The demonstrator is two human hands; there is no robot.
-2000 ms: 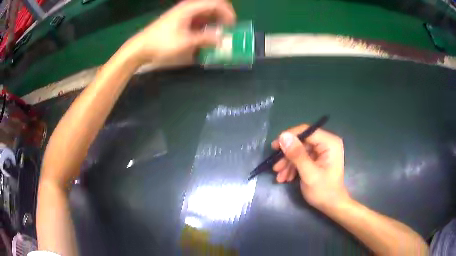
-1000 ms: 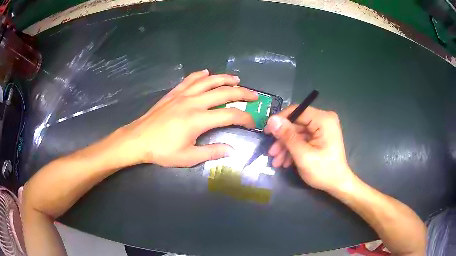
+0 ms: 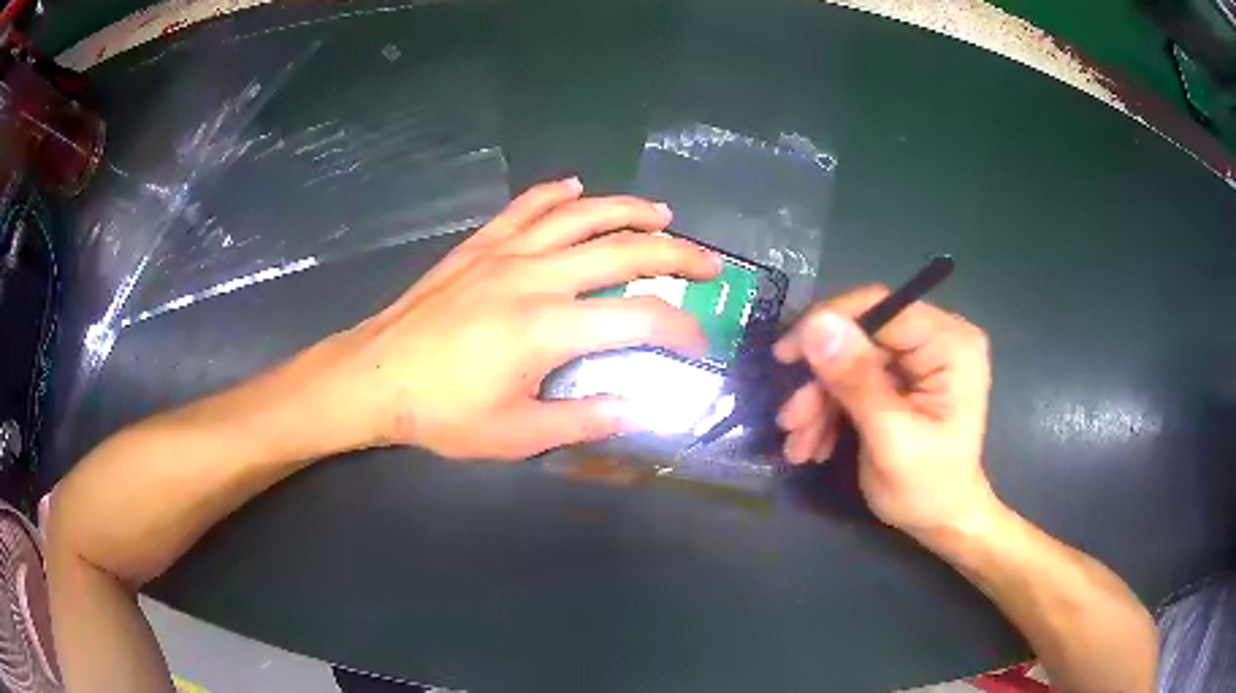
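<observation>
My left hand (image 3: pixel 502 332) lies spread, palm down, over a green circuit board (image 3: pixel 732 301) in a black frame (image 3: pixel 770 291). It holds the unit on the clear plastic sheet (image 3: pixel 732 176) and hides its left part. My right hand (image 3: pixel 888 399) holds black tweezers (image 3: pixel 911 298) like a pen, just right of the unit. The tip is blurred near the sheet's glare, so I cannot tell whether it holds anything. Amber tape (image 3: pixel 712 494) shows as a blurred strip at the sheet's near end.
A larger creased clear film (image 3: pixel 353 190) lies at left on the dark green bench mat (image 3: pixel 610 582). A pale worn edge (image 3: pixel 1003 43) runs along the far side, with green beyond. A pink fan (image 3: pixel 21 596) is at the lower left rim.
The left hand has brought the board from the far edge onto the sheet. Since one second ago, my right hand and tweezers have shifted slightly right; the amber tape looks more blurred.
</observation>
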